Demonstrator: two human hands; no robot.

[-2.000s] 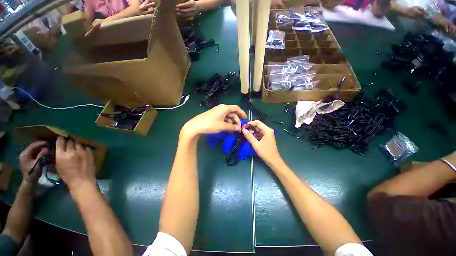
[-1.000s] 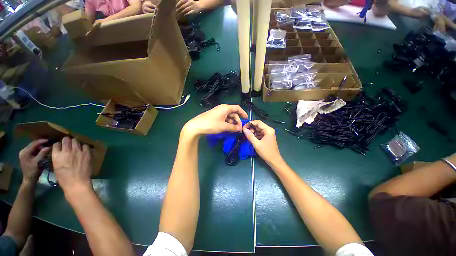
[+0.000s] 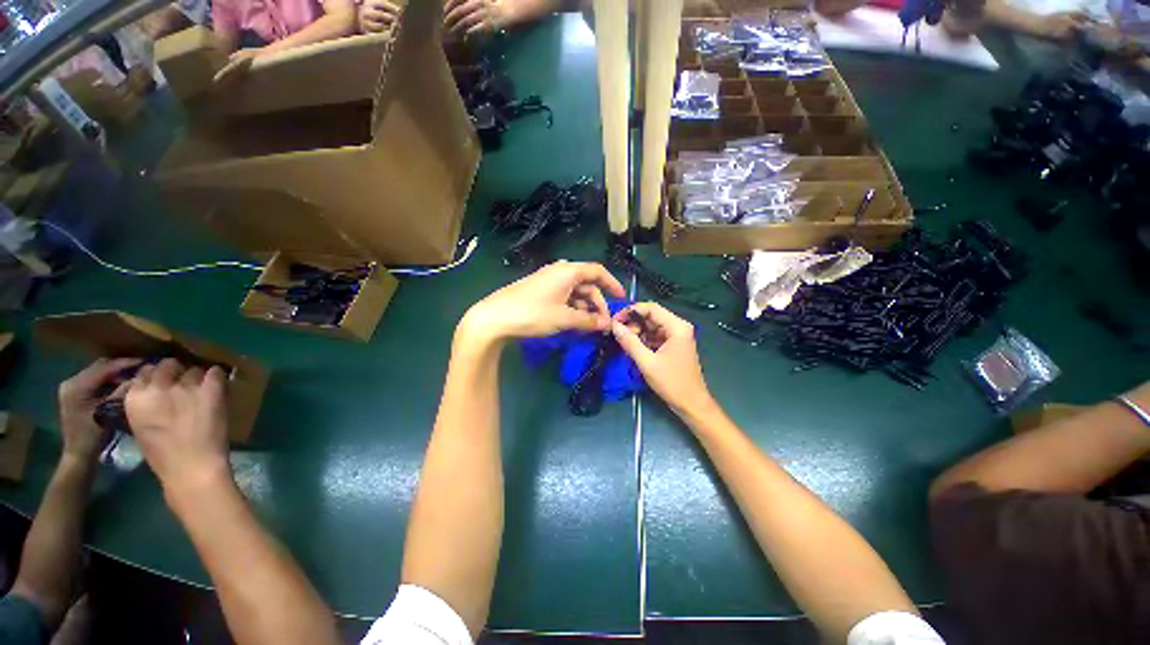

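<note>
My left hand (image 3: pixel 540 306) and my right hand (image 3: pixel 661 355) meet fingertip to fingertip over a crumpled blue cloth (image 3: pixel 576 362) at the table's centre seam. A looped black cable (image 3: pixel 588 393) hangs below my fingers, over the cloth. Its upper part is hidden by my fingers. Both hands have thumb and finger pinched together at the cable's upper end. Any small tie or plug between the fingertips is too small to make out.
A large carton (image 3: pixel 341 189) and small carton (image 3: pixel 320 297) stand left, a divided tray (image 3: pixel 788 236) beyond the posts (image 3: pixel 652 126). A cable pile (image 3: pixel 883 309) and bagged part (image 3: pixel 1006 372) lie right. A neighbour's hands (image 3: pixel 177 416) work at left; another person's arm (image 3: pixel 1072 451) is right.
My hands stay in nearly the same place, with only tiny finger movement. The left neighbour's hands have shifted slightly at their carton.
</note>
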